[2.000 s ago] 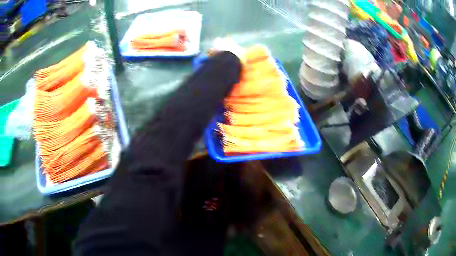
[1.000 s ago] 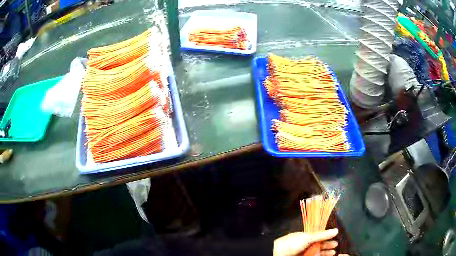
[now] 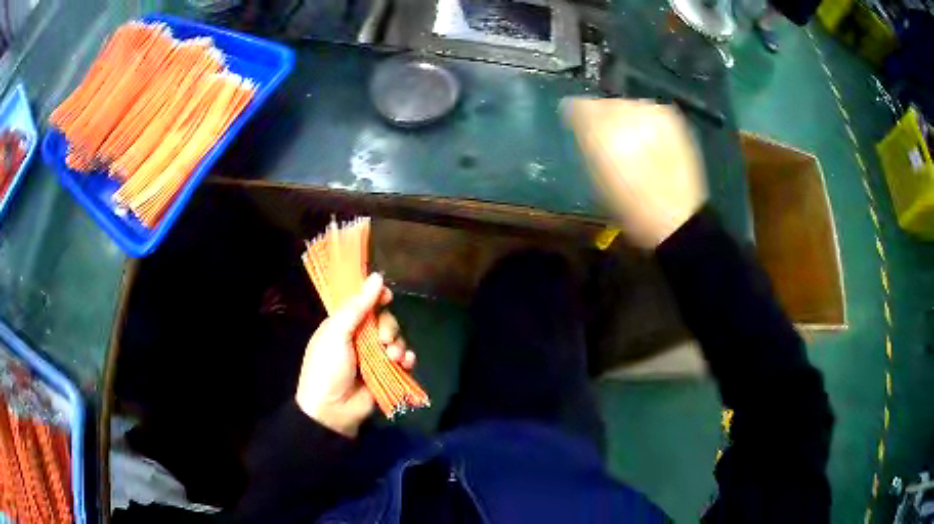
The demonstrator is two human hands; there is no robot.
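Observation:
My left hand (image 3: pixel 343 358) is closed around an orange wire bundle (image 3: pixel 353 297) above the lap. The bundle tilts, with its fanned upper ends towards the bench and its lower ends below my fingers. My right hand (image 3: pixel 645 159) is over the right part of the bench; it is blurred, and whether it holds anything cannot be seen. The grey flux dish (image 3: pixel 415 92) lies on the bench between the hands. The solder pot (image 3: pixel 497 26) is behind it, cut by the top edge. The blue tray (image 3: pixel 246 115) at upper left holds rows of orange bundles.
Blue-rimmed trays with orange wires are cut by the left edge, one at lower left (image 3: pixel 70 384). The wooden bench edge (image 3: pixel 410 205) runs across in front of me. An open wooden box (image 3: pixel 794 241) is right of the bench. A yellow crate (image 3: pixel 911 174) stands far right.
The view has swung right, from the trays to the dish and solder pot. The sleeved arm left the blue tray, and a bundle is now held over the lap. My right hand has come into view.

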